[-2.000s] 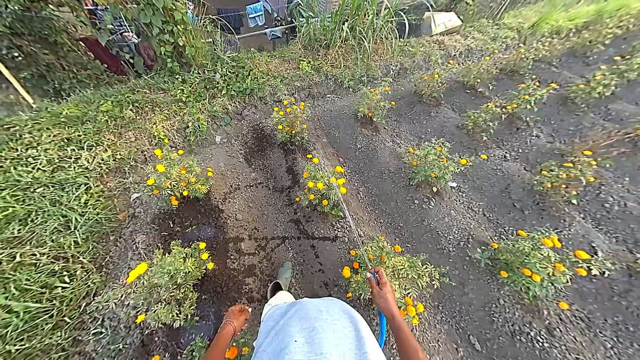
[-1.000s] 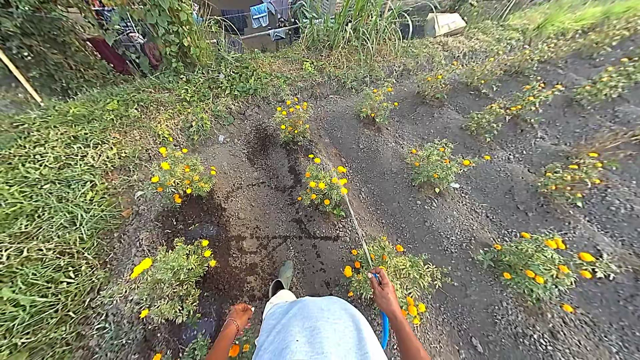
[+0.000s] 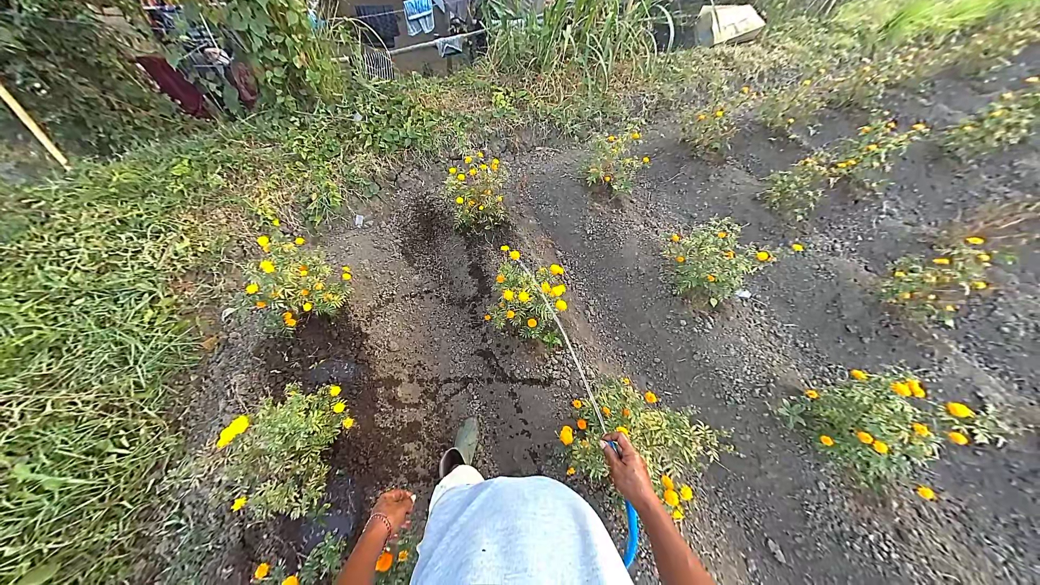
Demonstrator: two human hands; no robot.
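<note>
My right hand [image 3: 627, 465] grips the end of a blue garden hose [image 3: 632, 532] at the lower right of centre. From it a thin stream of water [image 3: 573, 349] arcs forward to a marigold plant [image 3: 524, 296] with yellow blooms. Another marigold plant [image 3: 658, 431] with orange blooms stands right beside this hand. My left hand [image 3: 394, 508], with a bracelet at the wrist, hangs low on the left with fingers curled; whether it holds anything cannot be told. Left of it is a yellow-flowered marigold [image 3: 288, 455] beside wet soil. A rubber boot [image 3: 465, 441] shows ahead of my body.
More marigolds grow in rows on the right, one of them near the right edge [image 3: 877, 431]. Tall grass [image 3: 81, 390] borders the left side. At the back are weeds, hanging laundry [image 3: 418, 16] and a pale container [image 3: 727, 24]. Dark wet patches mark the furrow.
</note>
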